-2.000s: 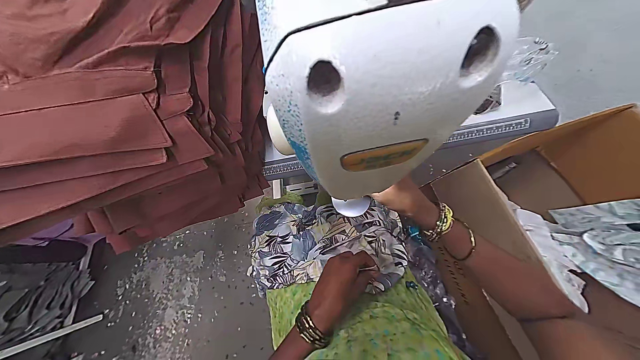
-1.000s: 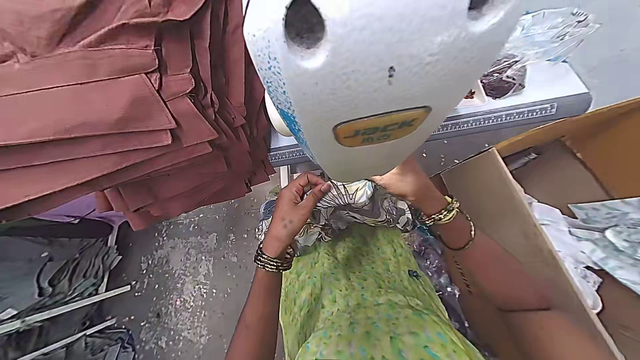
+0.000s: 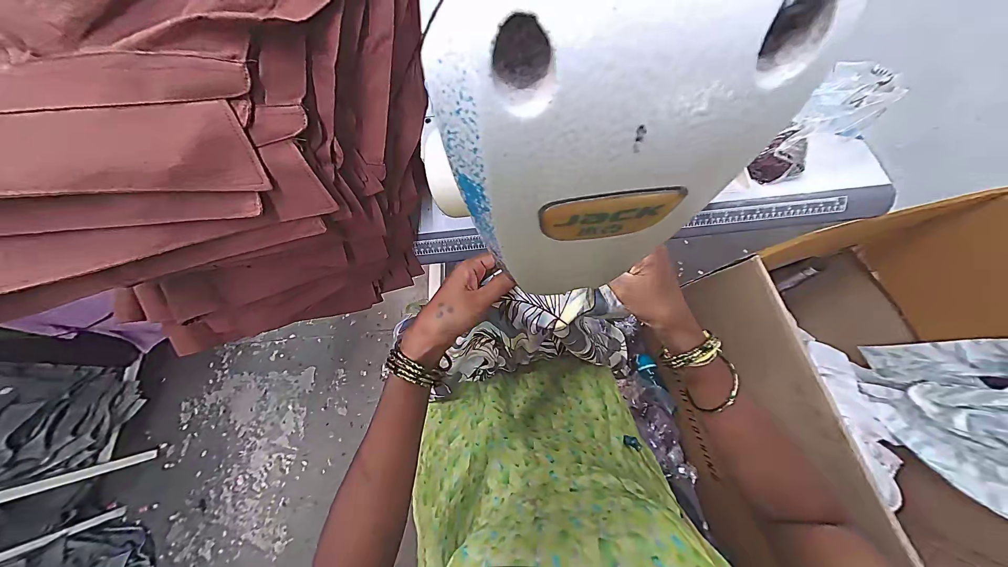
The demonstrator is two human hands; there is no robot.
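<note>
A white Jack sewing machine head [image 3: 614, 142] fills the upper middle and hides the needle area. Just below its lower left edge, my left hand [image 3: 461, 303] pinches the edge of a leaf-printed fabric [image 3: 543, 327] between thumb and fingers. My right hand [image 3: 654, 291] grips the same fabric at the machine's lower right, its fingertips partly hidden behind the head. Between both hands the fabric is bunched, and it hangs over the green patterned cloth [image 3: 535, 465] on my lap.
Stacked reddish-brown fabric pieces [image 3: 126, 150] hang at the left. The grey table edge with a ruler strip [image 3: 772, 211] runs behind the machine. A cardboard box [image 3: 787, 378] holding pale cloth [image 3: 945, 394] stands at the right. Dark cloth [image 3: 55, 409] lies at the lower left.
Since the oldest frame, my left hand has moved up from the fabric over my lap to the machine's lower left edge. The printed fabric has been drawn up and bunched below the head.
</note>
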